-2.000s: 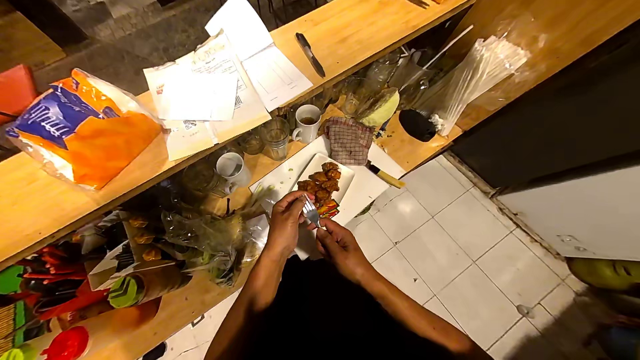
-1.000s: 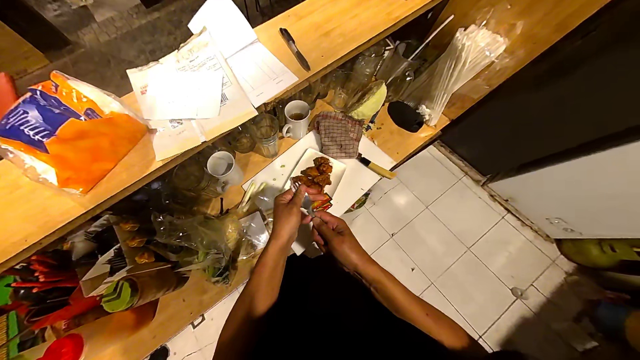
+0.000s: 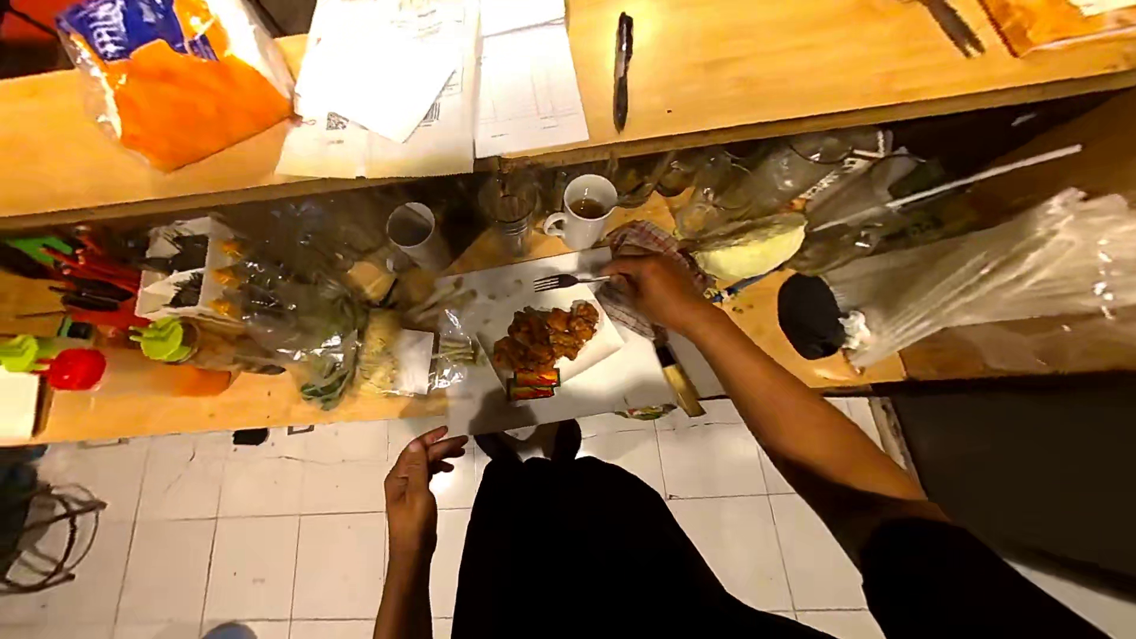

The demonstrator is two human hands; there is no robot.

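Note:
A metal fork [image 3: 561,281] is held in my right hand [image 3: 657,288], its tines pointing left over the upper part of a white cutting board [image 3: 635,382]. Below it, a white plate [image 3: 603,351] carries browned pieces of food [image 3: 546,335], with a small red and yellow packet [image 3: 533,384] at its lower edge. A checked cloth [image 3: 643,238] lies behind and under my right hand. My left hand [image 3: 422,470] is in the air just off the board's lower left corner, fingers apart, holding nothing.
Two white mugs [image 3: 588,213] stand behind the board. A knife with a wooden handle [image 3: 682,390] lies at its right. Bagged greens [image 3: 328,355] are to the left, wrapped straws [image 3: 994,275] to the right. The raised shelf holds papers [image 3: 532,98], a pen [image 3: 623,71] and an orange package [image 3: 195,98].
My hands, together over the plate before, have moved apart: the right up and right with the fork, the left down and left off the board. The view has turned.

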